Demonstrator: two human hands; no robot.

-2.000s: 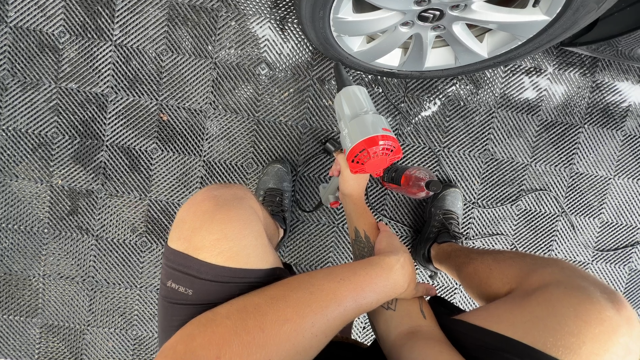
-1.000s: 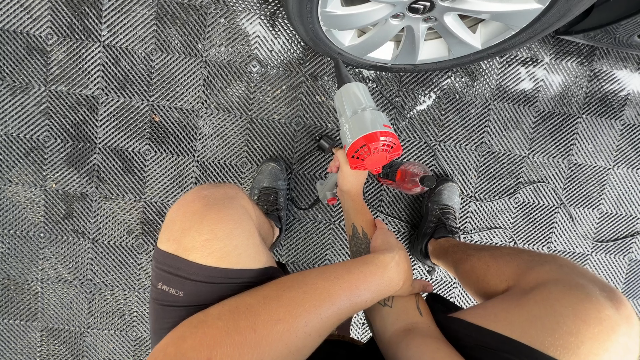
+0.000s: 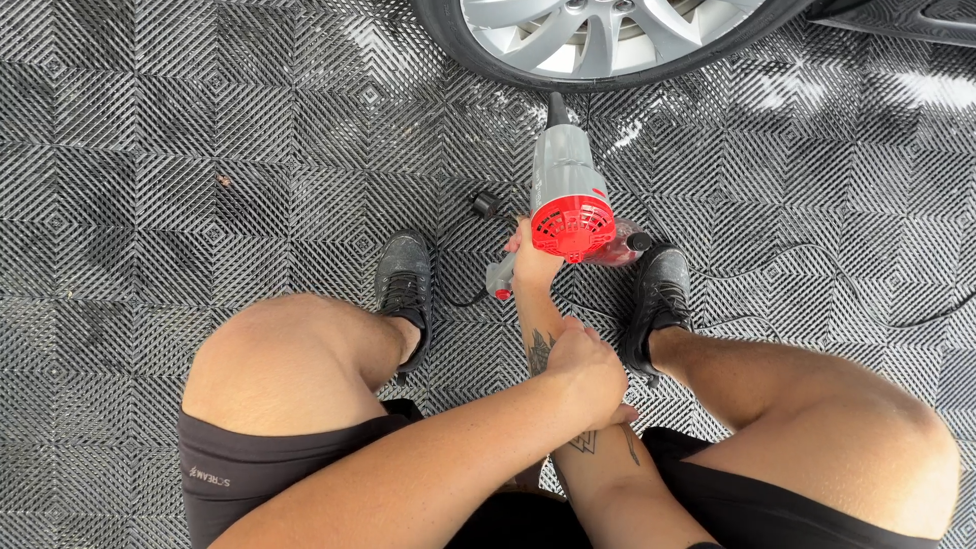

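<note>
My right hand [image 3: 534, 255], at the end of the tattooed arm, is closed around the handle of a grey and red handheld blower [image 3: 572, 179]. The blower's black tapered nozzle [image 3: 557, 110] points away from me at the lower edge of a car tyre [image 3: 503, 72]; whether they touch cannot be told. My left hand [image 3: 591, 374] grips my right forearm below the wrist. Beside the blower's red vented end is a transparent reddish bottle [image 3: 619, 242] with a black cap, partly hidden. A grey part with a red button [image 3: 499, 276] shows left of my right hand.
The silver alloy wheel [image 3: 598, 46] is at the top, with dark car bodywork [image 3: 900, 19] to its right. A black cable [image 3: 839, 271] runs over the patterned floor tiles [image 3: 175, 191]. A black cylindrical part [image 3: 485, 204] lies left of the blower. My shoes [image 3: 404, 274] flank it.
The blower has turned, and its nozzle has moved to the right along the lower edge of the tyre. The bottle is now more hidden behind the blower. My left hand still grips my right forearm.
</note>
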